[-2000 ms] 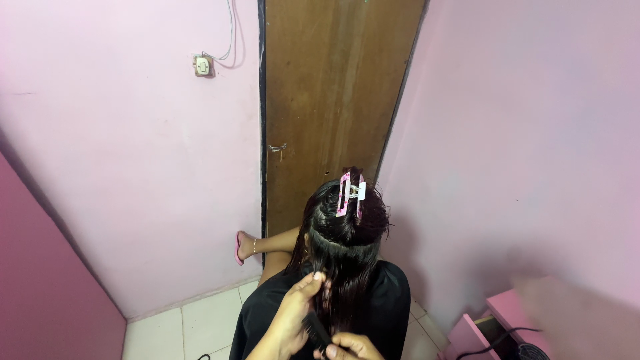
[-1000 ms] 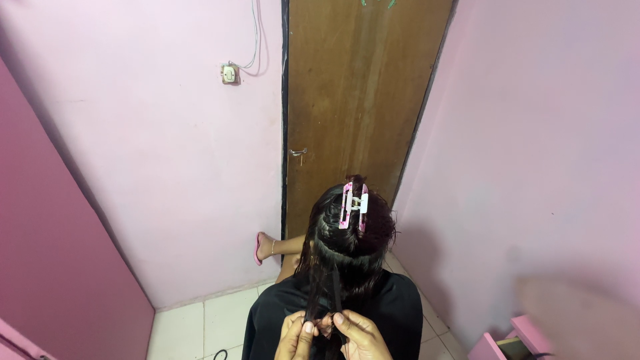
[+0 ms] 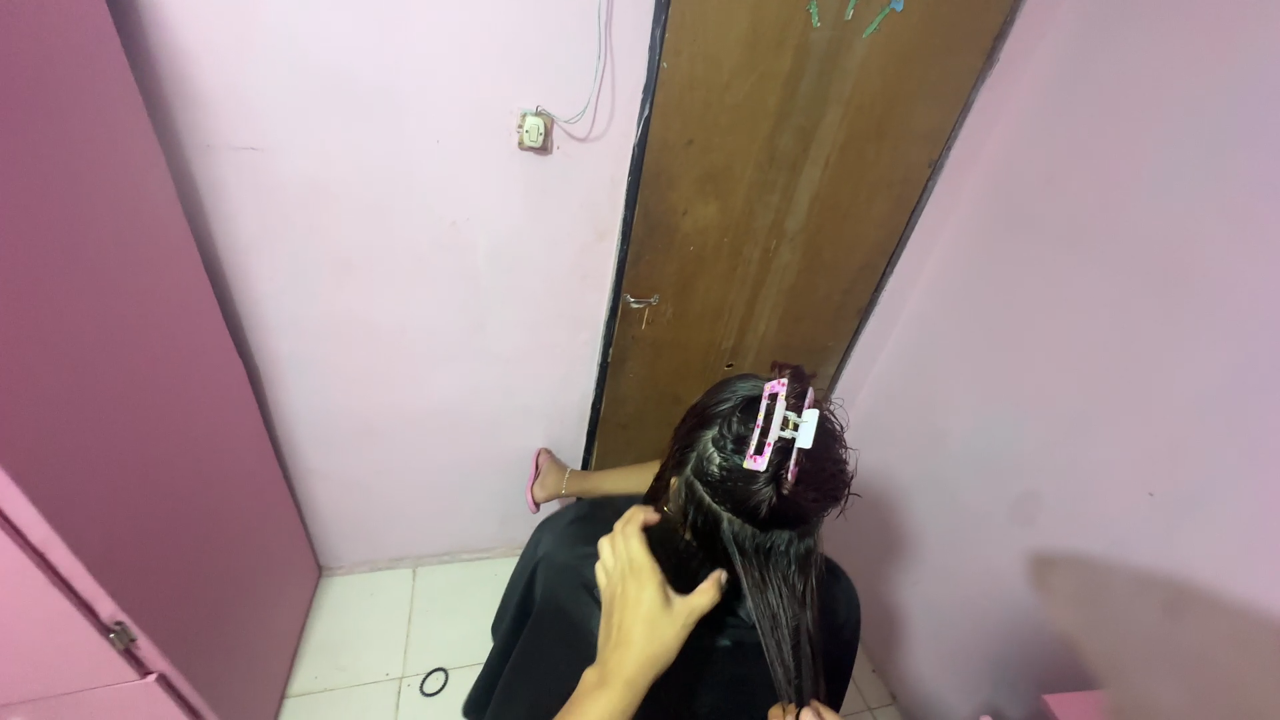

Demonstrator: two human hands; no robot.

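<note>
A seated person's wet dark hair (image 3: 770,590) hangs down the back in a straight section, parted from the hair above. A pink patterned claw clip (image 3: 768,425) holds the upper hair on the crown. My right hand (image 3: 803,711), mostly cut off by the bottom edge, pinches the lower end of the hanging section. To the left, my left hand (image 3: 650,600) is by the side of the head and neck, thumb and fingers spread around a dark mass; whether it grips hair or a dark object cannot be told. A black cape (image 3: 560,590) covers the person's shoulders.
Beyond the person stands a brown wooden door (image 3: 770,180), with a wall switch (image 3: 534,131) left of it. A pink cabinet (image 3: 170,350) is at left. A black ring-shaped band (image 3: 433,682) lies on the floor tiles. The person's sandalled foot (image 3: 548,478) rests near the wall.
My hands, close together on the hair a second ago, are now apart: the left is up by the side of the head, the right low on the hair, which now hangs straight.
</note>
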